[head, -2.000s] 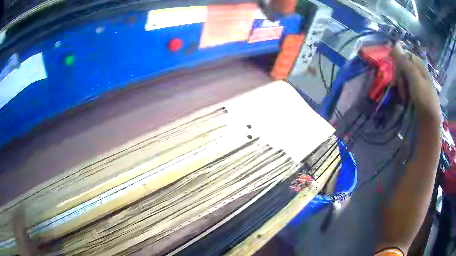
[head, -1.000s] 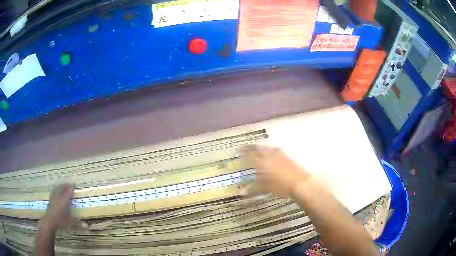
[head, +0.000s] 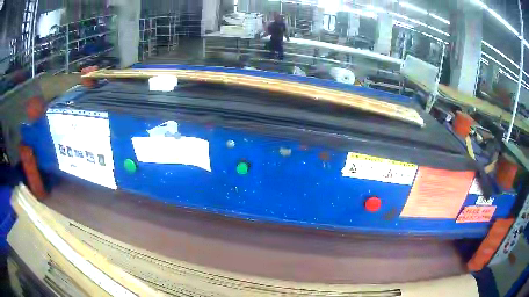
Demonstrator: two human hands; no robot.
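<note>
No hand is in the picture. The cream sheet material [head: 220,285] lies on the brownish-mauve cutting pad [head: 278,249] along the bottom of the view, with long thin slits in it. The long narrow cutting die [head: 75,255], pale yellow with a white band, slants across the lower left over the sheet. Its far end points up at the left and its near end is cut off by the bottom edge.
The blue press beam [head: 290,197] spans the view with paper notices, two green buttons [head: 242,168] and a red button [head: 373,204]. A long tan strip [head: 278,90] lies on its black top. Orange guards flank it. A person [head: 278,36] stands far behind.
The view has swung up and left, so the beam top and hall now show. Both hands have left the picture. The die now slants at the lower left instead of lying along the sheet.
</note>
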